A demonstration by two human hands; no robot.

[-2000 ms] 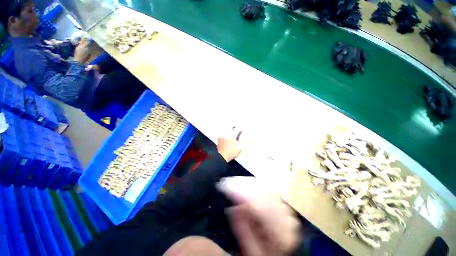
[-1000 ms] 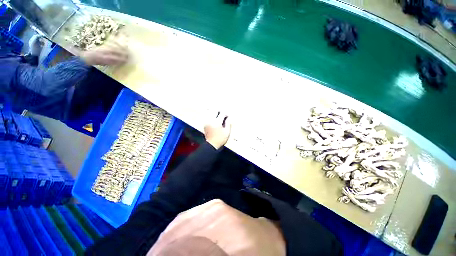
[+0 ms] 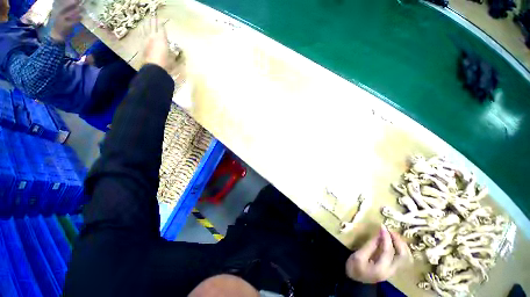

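Note:
A loose heap of tan toy arms [image 3: 453,223] lies on the bench at the right. One separate tan arm [image 3: 353,214] lies left of it, beside fine lines marked on the bench. My right hand [image 3: 379,255] is at the heap's near left edge, thumb and fingertips close together; whether a piece is between them is unclear. My left hand [image 3: 158,49] is stretched out over the far left of the bench, slightly blurred, fingers apart. A small tan piece [image 3: 175,51] shows beside it. Its palm is hidden.
A blue tote [image 3: 194,188] with rows of tan parts is partly hidden by my left sleeve. A co-worker [image 3: 49,69] sits at the far left by another tan heap [image 3: 129,14]. The green belt [image 3: 348,52] carries a black clump [image 3: 477,75]. Stacked blue totes [image 3: 35,174] stand left.
My left hand has moved from the bench middle to its far left. My right hand now shows at the tan heap. A separate tan arm now shows left of the heap. The co-worker's hand has drawn back.

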